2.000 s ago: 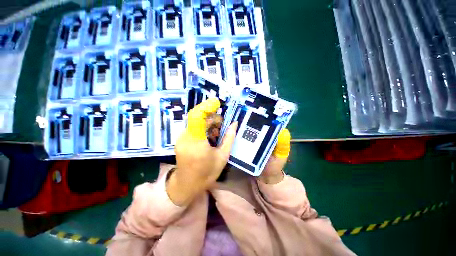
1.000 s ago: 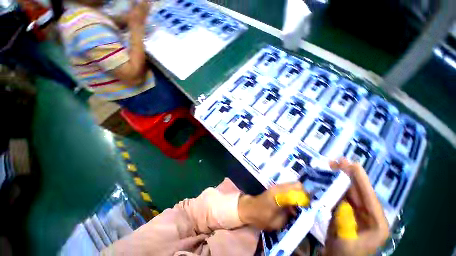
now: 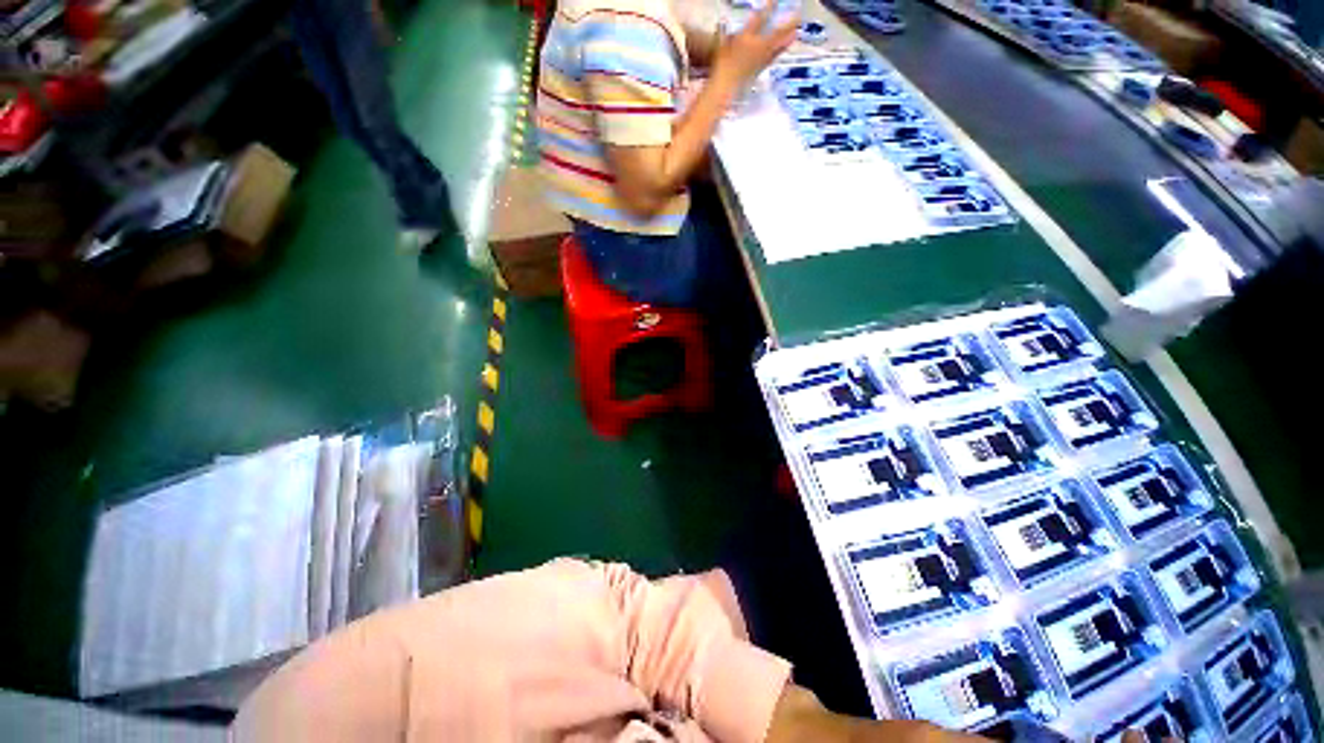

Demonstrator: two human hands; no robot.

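Note:
A clear bluish tray (image 3: pixel 835 544) lies on the green bench at the right, with rows of display modules (image 3: pixel 1038 530) in its pockets, black flex and pale label side up. My left hand (image 3: pixel 831 724) is at the tray's near left, mostly cut off by the bottom edge; its fingers do not show clearly. A small part of my right hand (image 3: pixel 1154 736) shows at the bottom edge over the tray. A dark edge by the hands may be a module; whether it is held cannot be seen.
A person in a striped shirt (image 3: pixel 610 124) sits on a red stool (image 3: pixel 593 341) beside another partly filled tray (image 3: pixel 820 203). Layered whitish sheets or trays (image 3: pixel 218 566) are stacked at lower left. A carton (image 3: pixel 530 240) and another person's legs (image 3: pixel 363 109) are farther back.
The view has swung left and up along the bench. My hands, earlier holding modules in full view, have dropped to the bottom edge and are nearly out of the picture.

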